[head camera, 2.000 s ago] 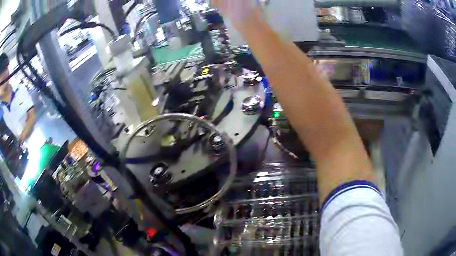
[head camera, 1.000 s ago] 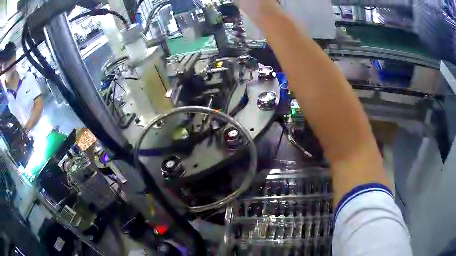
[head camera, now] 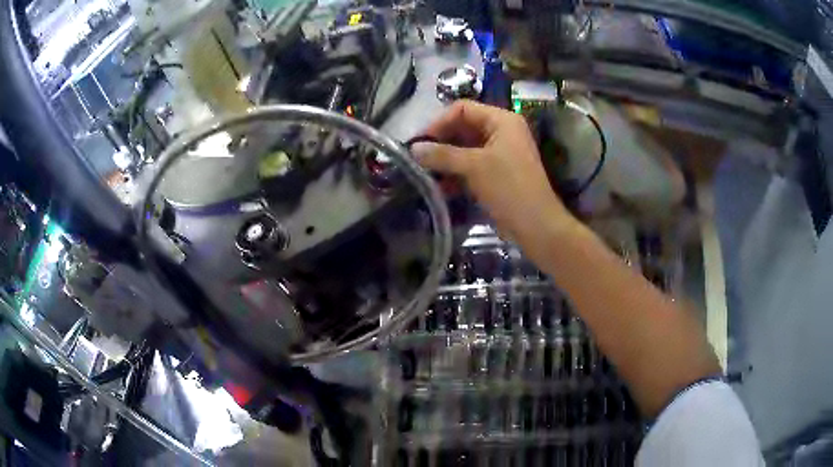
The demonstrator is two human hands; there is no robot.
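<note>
My right hand (head camera: 489,155) reaches in from the lower right, over the near right edge of the dial plate (head camera: 333,205). Its thumb and fingertips are pinched on a small round black part (head camera: 421,140), seen edge-on and partly hidden by the fingers. It is just above and right of a fixture (head camera: 382,170) on the dial. Another fixture (head camera: 256,233) with a pale centre shows inside the hoop. The clear blister tray (head camera: 511,342), with dark discs in its rows, lies below my hand. My left hand is not in view.
A large round hoop (head camera: 442,239) crosses the view in front of the dial. A thick black diagonal arm (head camera: 87,205) stands at left, with a red light (head camera: 239,394) low on it. A blurred pale shape (head camera: 630,157) is right of my hand.
My right hand has come down from the top edge to the near side of the dial, and the black part now shows in its fingertips. The view has shifted, so the dial appears higher and further left.
</note>
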